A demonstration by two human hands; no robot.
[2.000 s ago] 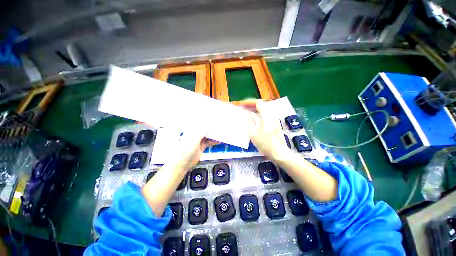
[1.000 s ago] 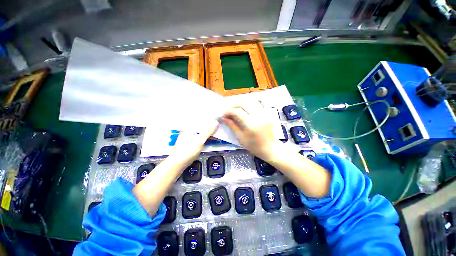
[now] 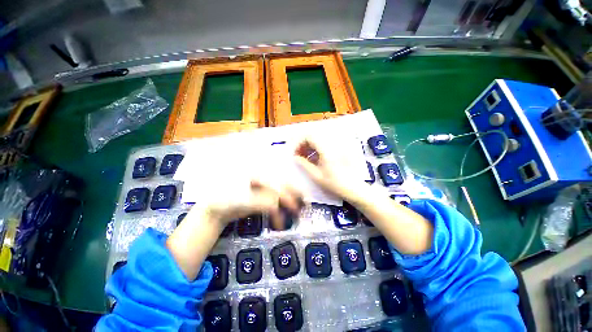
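My left hand (image 3: 256, 198) is blurred, low over the tray, with its fingers at a black housing in the row below the white sheet. I cannot tell whether it grips it. My right hand (image 3: 324, 174) is over the white sheet (image 3: 227, 155), with its fingertips bunched around a dark patch; whether it holds something is unclear. The sheet lies flat across the upper part of the clear blister tray (image 3: 341, 295). Black housings (image 3: 318, 259) with pale marks sit in the tray's pockets, and some are hidden by the sheet and hands.
Two orange-brown wooden frames (image 3: 255, 97) lie behind the tray. A crumpled clear bag (image 3: 126, 115) lies at the upper left. At the right are a blue control box (image 3: 529, 139), a pale cable and a thin stick (image 3: 470, 206). Dark bagged items (image 3: 49, 217) are at the left.
The white sheet that was lifted to the upper left is down or out of the air, uncovering the frames and bag. My left hand has moved down to the housings, away from my right hand.
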